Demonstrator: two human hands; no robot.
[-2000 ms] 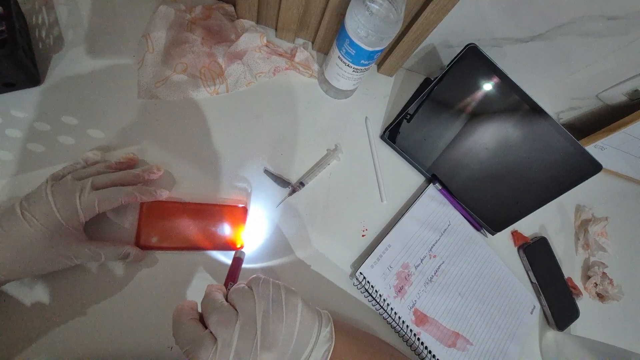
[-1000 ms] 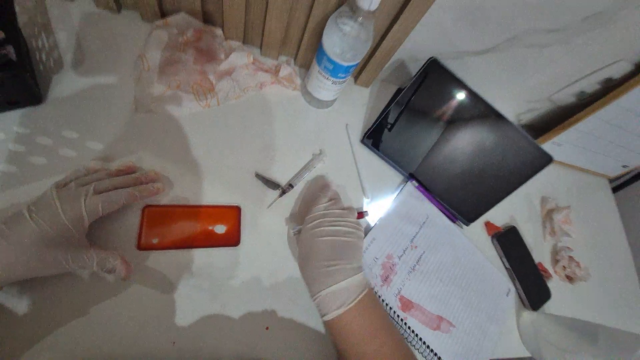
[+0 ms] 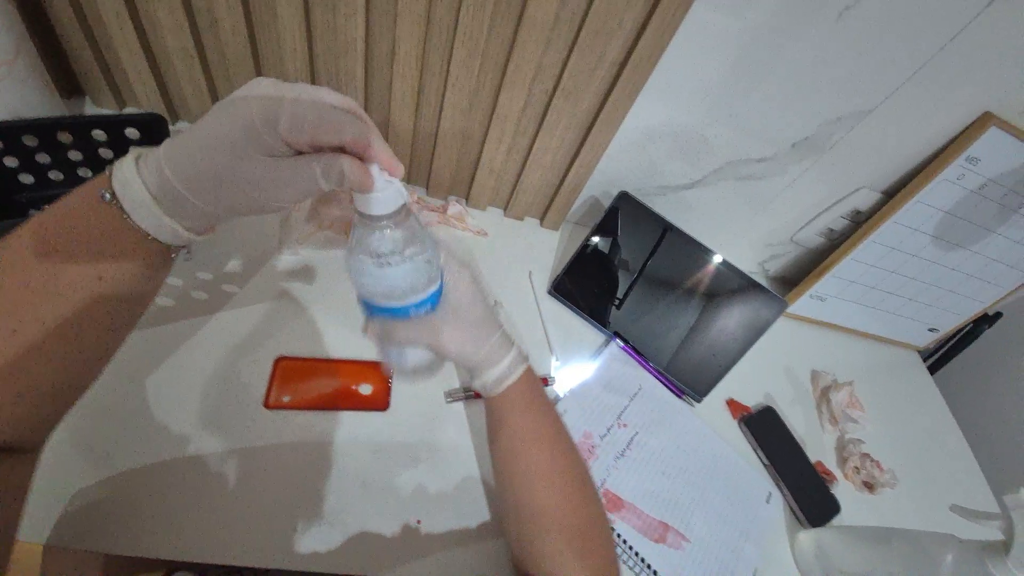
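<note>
Both hands wear pale, translucent gloves. With its fingertips, my left hand (image 3: 272, 148) grips the white cap of a clear plastic bottle (image 3: 394, 256) from above. Around the lower part of the bottle, near its blue-banded label, my right hand (image 3: 456, 328) is closed. The bottle stands upright, and whether its base touches the table cannot be told. Left of its base lies a flat red-orange rectangular tray or case (image 3: 328, 384) holding glossy red-orange stuff. A penlight (image 3: 464, 394), partly behind my right wrist, lies lit beside the notebook.
A stained spiral notebook (image 3: 680, 472), a purple pen (image 3: 652, 368), a dark tablet (image 3: 668, 296) and a thin white stick (image 3: 542, 312) lie to the right. Farther right are a phone (image 3: 790, 464) and crumpled tissues (image 3: 864, 464). Stained paper (image 3: 320, 220) lies behind the bottle, before a slatted wood panel (image 3: 448, 88).
My right hand has let go of the penlight beside the notebook and taken the bottle. My left hand has left the area beside the red-orange tray and gone to the bottle's cap. The view has shifted.
</note>
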